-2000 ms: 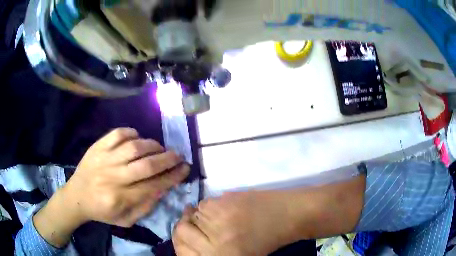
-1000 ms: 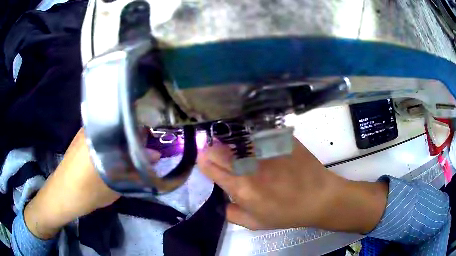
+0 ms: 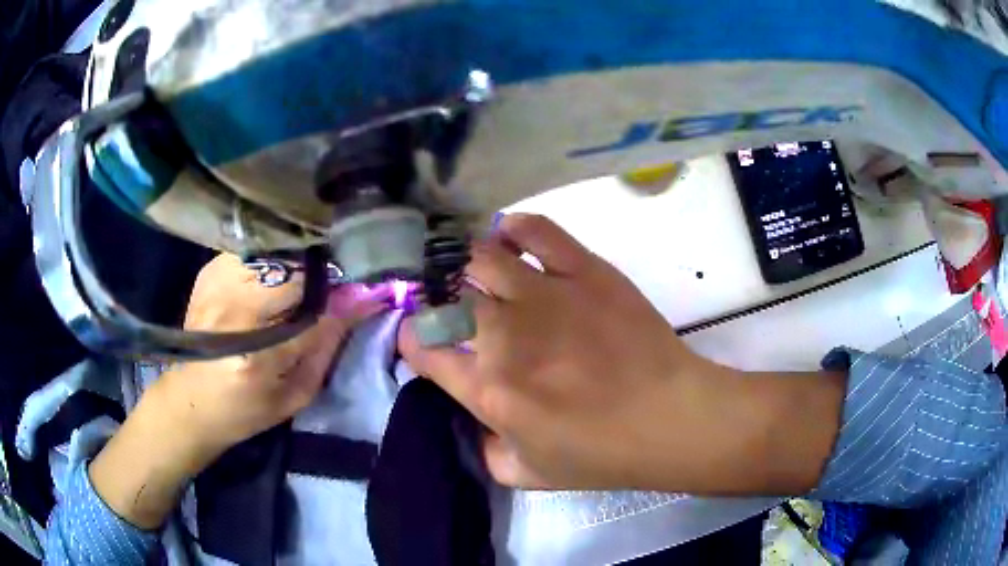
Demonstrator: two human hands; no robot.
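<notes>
The dark garment [image 3: 426, 475] with pale lining [image 3: 332, 411] hangs from the needle area of the sewing machine [image 3: 531, 133] toward me. My left hand [image 3: 249, 354] is at the left of the needle, partly behind the metal loop, with its fingertips on the cloth under the pink light. My right hand [image 3: 575, 354] is at the right of the needle, its fingers bent and pinching the cloth beside the grey fittings [image 3: 381, 243]. The needle tip and the exact seam are hidden by the fittings and fingers.
A smartphone [image 3: 796, 210] lies on the white bed to the right. A yellow ring [image 3: 652, 177] shows partly under the machine head. A red item [image 3: 973, 249] is at the far right. A printed ruler [image 3: 619, 506] runs along the front edge. More dark cloth [image 3: 50, 260] lies at the left.
Since two seconds ago both hands have moved up to the needle area with the cloth. Since one second ago the view has shifted, and both hands remain at the needle.
</notes>
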